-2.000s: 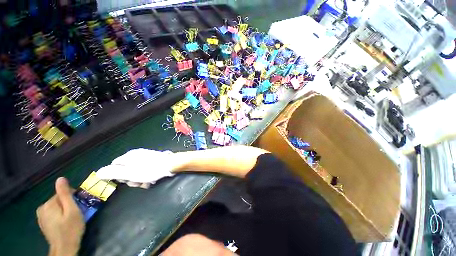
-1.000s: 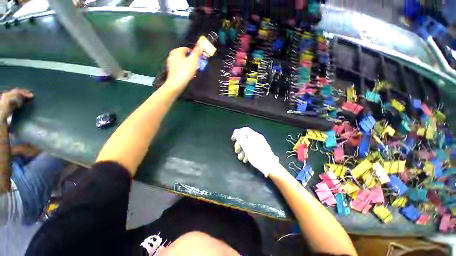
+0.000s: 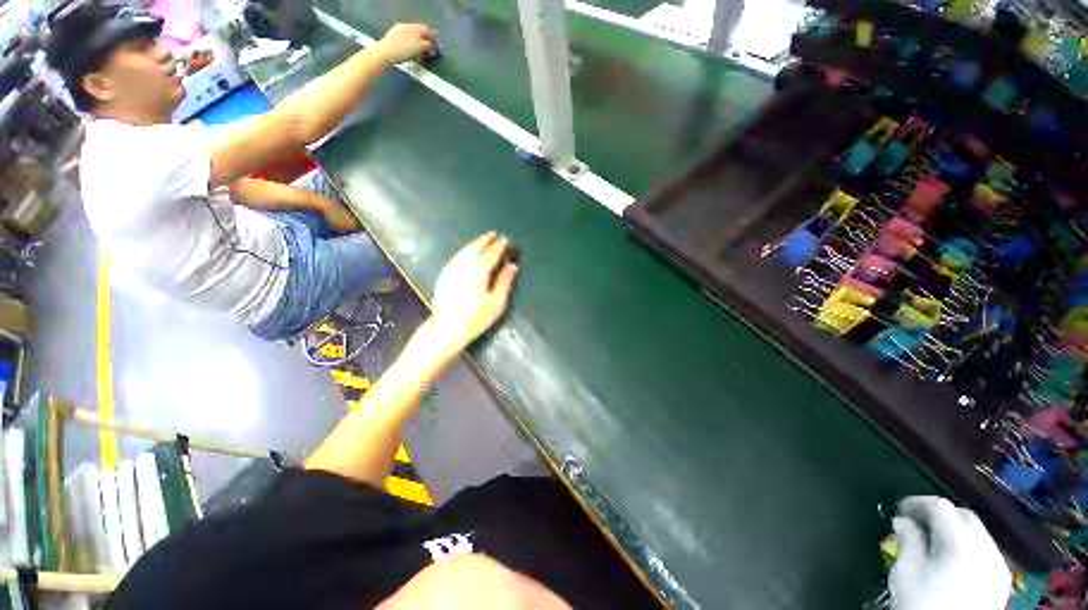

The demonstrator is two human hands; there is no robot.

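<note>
My bare left hand (image 3: 473, 292) reaches over the green bench, fingers curled on a small dark workpiece (image 3: 513, 255), mostly hidden by the fingertips. My right hand (image 3: 951, 558), in a white glove and cut off by the lower edge, is closed on a yellow binder clip (image 3: 889, 546); only a yellow bit and wire show. The black compartment tray (image 3: 764, 328) on the right holds rows of coloured clips. A yellow and blue clipped workpiece (image 3: 816, 235) lies left of the rows.
A second tray of clips (image 3: 931, 74) lies behind. A metal post (image 3: 548, 83) stands on the white rail (image 3: 477, 110). Another person (image 3: 191, 226) sits at the left, an arm reaching over the bench. Loose clips (image 3: 1065, 589) lie at the lower right corner.
The view has turned left. My left hand has let go of the yellow and blue clipped workpiece and moved from the tray to the dark workpiece. My right hand has closed on a yellow clip.
</note>
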